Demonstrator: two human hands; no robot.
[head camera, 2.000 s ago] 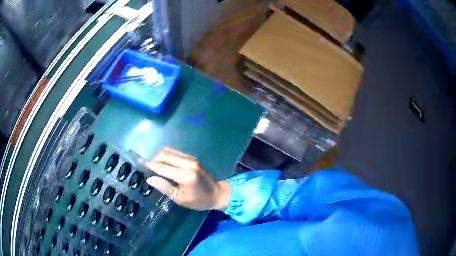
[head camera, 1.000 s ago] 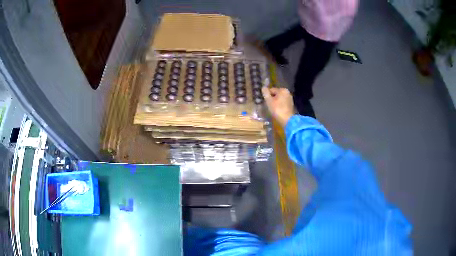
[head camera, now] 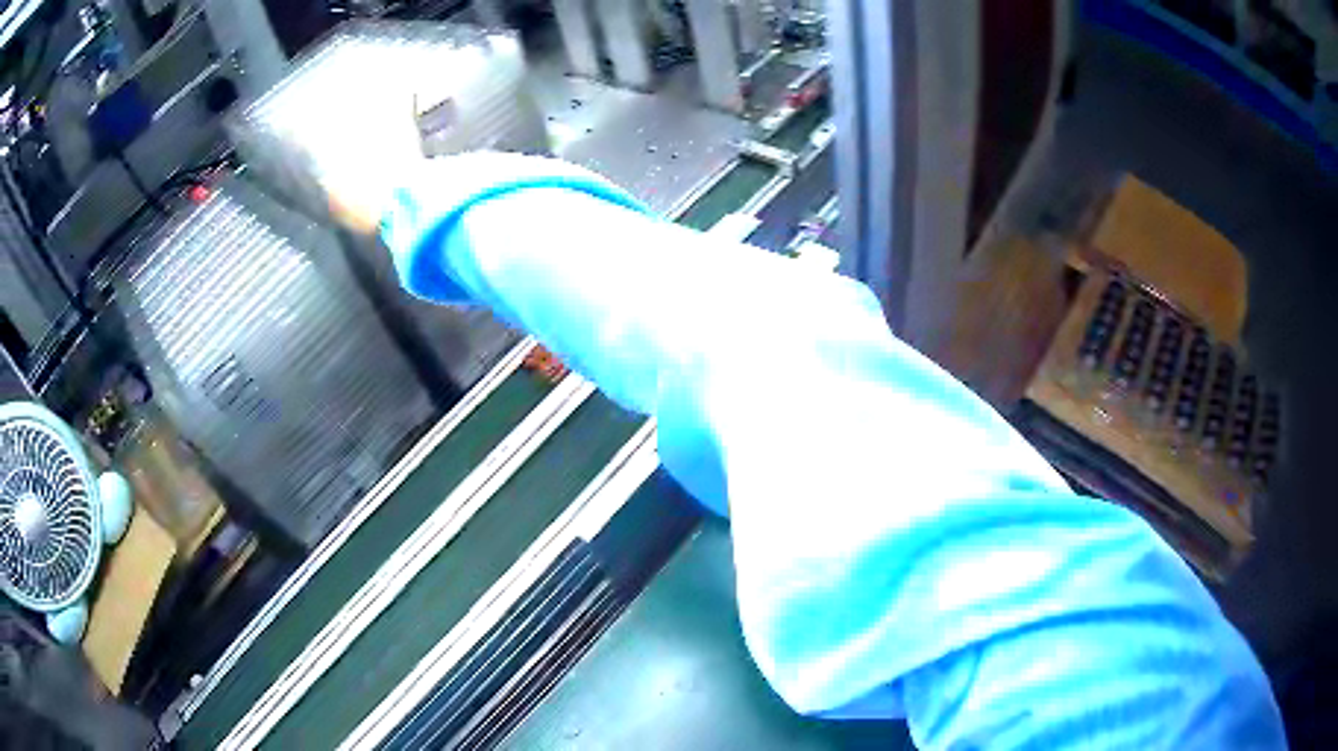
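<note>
My right arm, in a light-blue sleeve, reaches across to the upper left. My right hand (head camera: 357,188) is small, washed out by glare and partly hidden by the cuff; it is at the near edge of a bright, shiny clear tray or stack of trays (head camera: 477,88). Whether the fingers grip it cannot be told. A tall stack of clear trays (head camera: 235,352) stands just below and left of the hand, beyond the conveyor. My left hand is out of the picture.
The conveyor belt (head camera: 426,521) with silver rails runs diagonally below my arm. The green bench (head camera: 660,660) is at the bottom. A filled tray (head camera: 1174,367) lies on cardboard at right. A fan (head camera: 33,506) is at far left. A grey post (head camera: 895,147) rises beyond my arm.
The view has swung left. My right hand has left the filled tray on the stack beside the bench and is now over the far side of the conveyor. The other person is out of view.
</note>
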